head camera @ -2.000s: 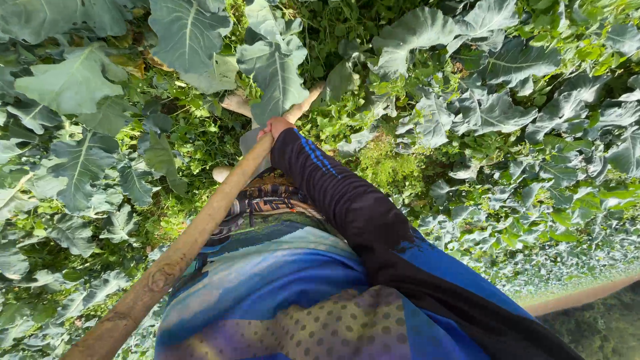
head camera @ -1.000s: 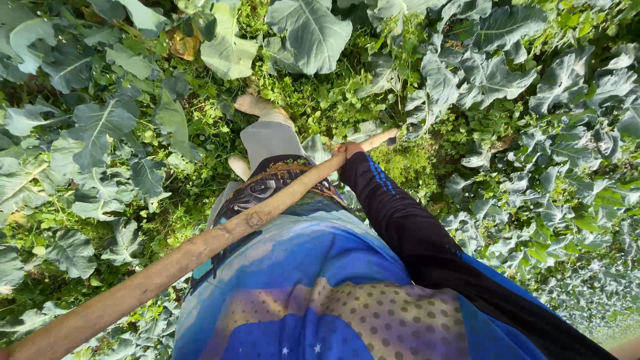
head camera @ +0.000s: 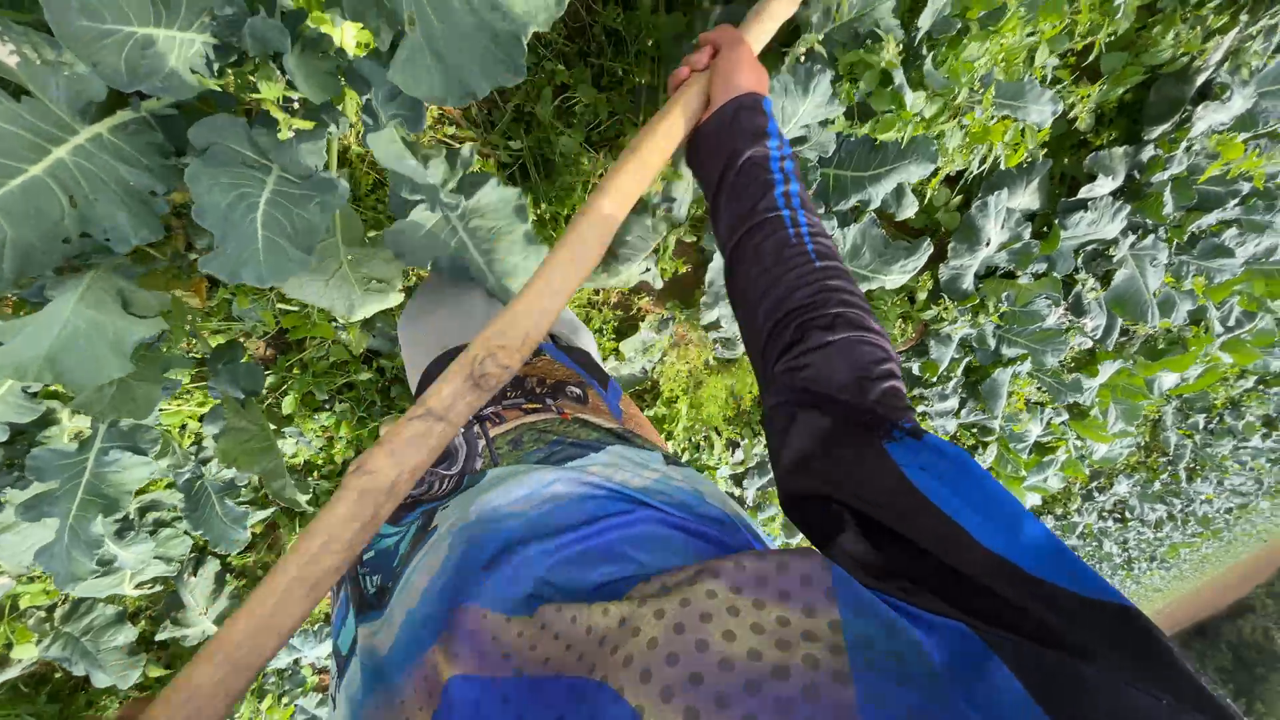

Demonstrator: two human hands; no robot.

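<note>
My right hand point(head camera: 722, 68), at the end of a black sleeve with blue stripes, is closed around a long wooden pole point(head camera: 480, 375) near the top of the view. The pole slants from the lower left corner, over my lap and legs, to the top edge. Both its ends are out of frame. My left hand does not show; a small dark patch beside the pole at the bottom left is too unclear to name. Broad blue-green brassica leaves point(head camera: 265, 200) surround my legs, in light grey legwear point(head camera: 445, 320). A patterned blue shirt point(head camera: 560, 530) fills the lower middle.
Low green weeds point(head camera: 700, 400) grow between the leafy plants. More brassica plants point(head camera: 1040, 310) spread densely over the right side. Large leaves point(head camera: 80, 160) crowd the left side near the pole. A blurred tan strip point(head camera: 1215, 590) crosses the lower right corner.
My right hand has moved farther out from my body, still around the pole. The pole slants more steeply, and its far end, visible before, is now out of frame.
</note>
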